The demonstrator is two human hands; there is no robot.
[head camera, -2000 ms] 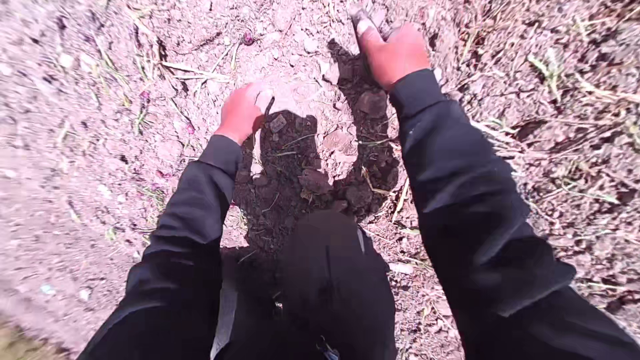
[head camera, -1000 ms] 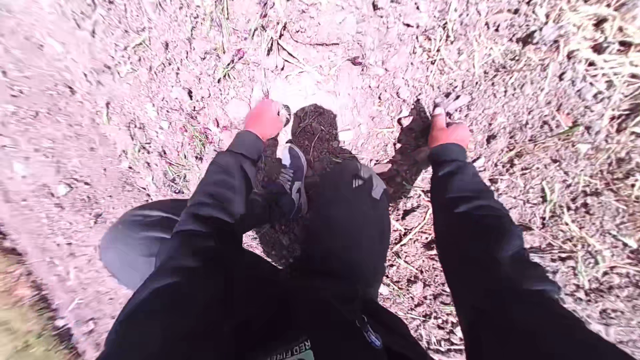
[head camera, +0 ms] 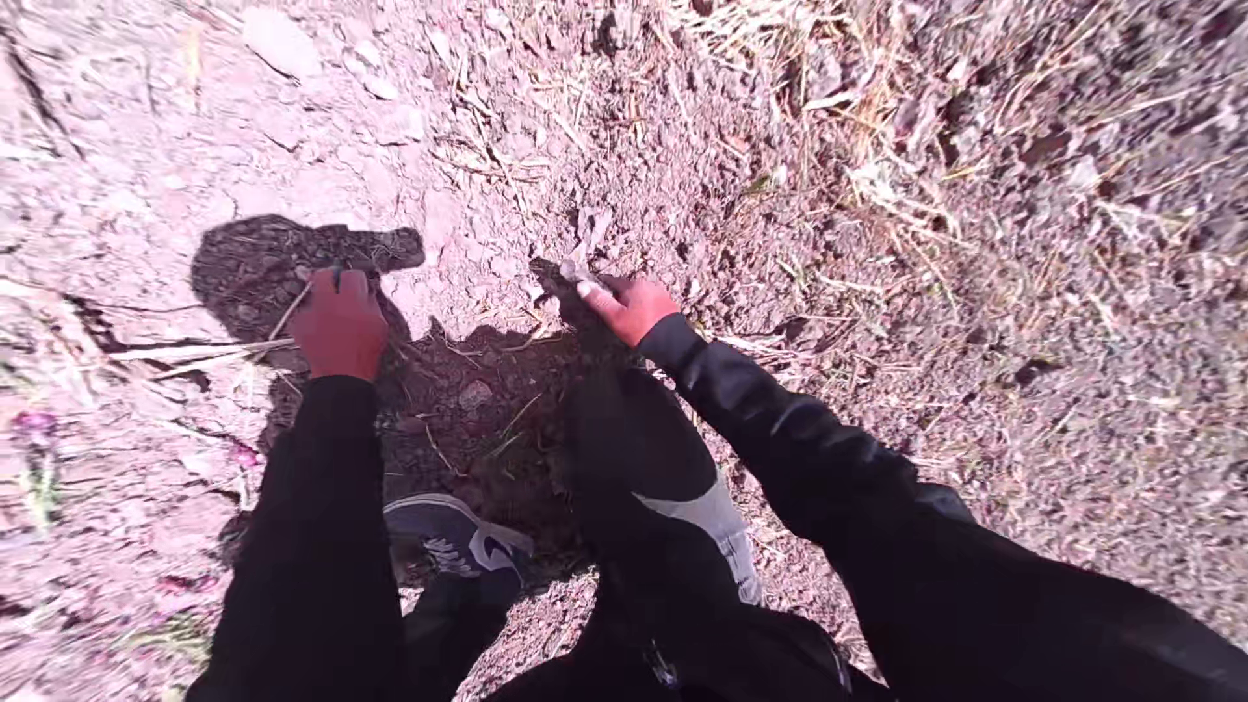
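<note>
My left hand [head camera: 339, 327], in a black sleeve, is at the soil on the left, back upward and fingers bent down; whatever lies under the fingers is hidden. Dry stalks [head camera: 210, 353] lie against its left side. My right hand [head camera: 629, 307] is near the middle, thumb and fingers together around a small greyish piece [head camera: 575, 273], a clod or dry plant part; blur hides which. Shadow falls on the dry soil [head camera: 478, 390] between my arms.
My shoe [head camera: 453, 536] and bent knee [head camera: 648, 429] are below the hands. A pale stone [head camera: 281, 44] lies at the upper left. Dry straw [head camera: 902, 185] covers ground at the upper right. Small purple flowers [head camera: 37, 424] are at the far left.
The view has shifted over the ground. My left hand, beside my shoe a second ago, is now farther ahead of it. Dry stalks now lie beside that hand.
</note>
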